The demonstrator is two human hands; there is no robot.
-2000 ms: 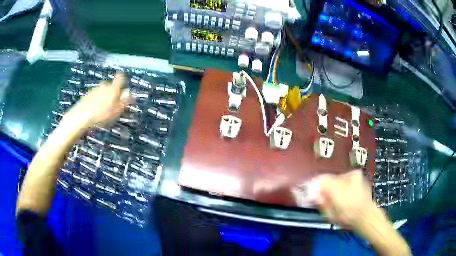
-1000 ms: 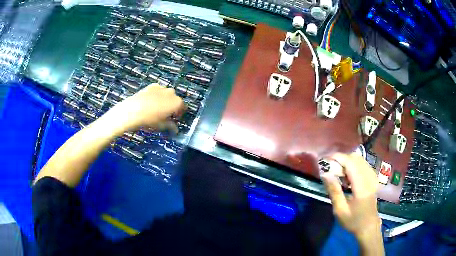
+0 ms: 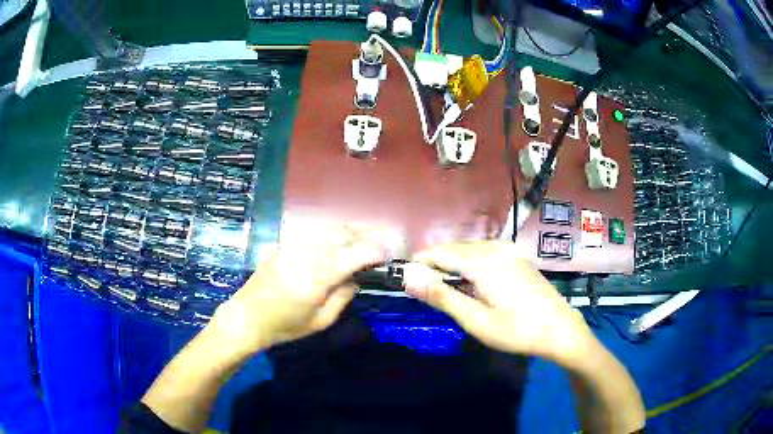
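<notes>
My left hand [image 3: 297, 284] and my right hand [image 3: 500, 297] meet at the front edge of the reddish-brown test board [image 3: 364, 199]. My left hand is closed around a small dark cylindrical unit [image 3: 393, 271], perhaps a car charger, mostly hidden by the fingers. My right hand pinches a small white test plug [image 3: 415, 275] against the unit's end. Whether the plug sits inside the unit cannot be told. Four whitish sockets stand on the board, one of them at the left [image 3: 362, 136]. A white test lead [image 3: 415, 89] loops behind them.
A clear blister tray [image 3: 157, 182] of dark-silver units lies left of the board, another tray [image 3: 678, 199] lies right. A black cable [image 3: 559, 144] hangs across the board's right part. Panel meters [image 3: 555, 244] and a red-white switch [image 3: 592, 227] sit front right. An instrument [image 3: 314, 10] stands behind.
My left hand has moved right from the left tray to the board's front edge and now holds a unit. My right hand has moved left with the white plug. The hands now meet.
</notes>
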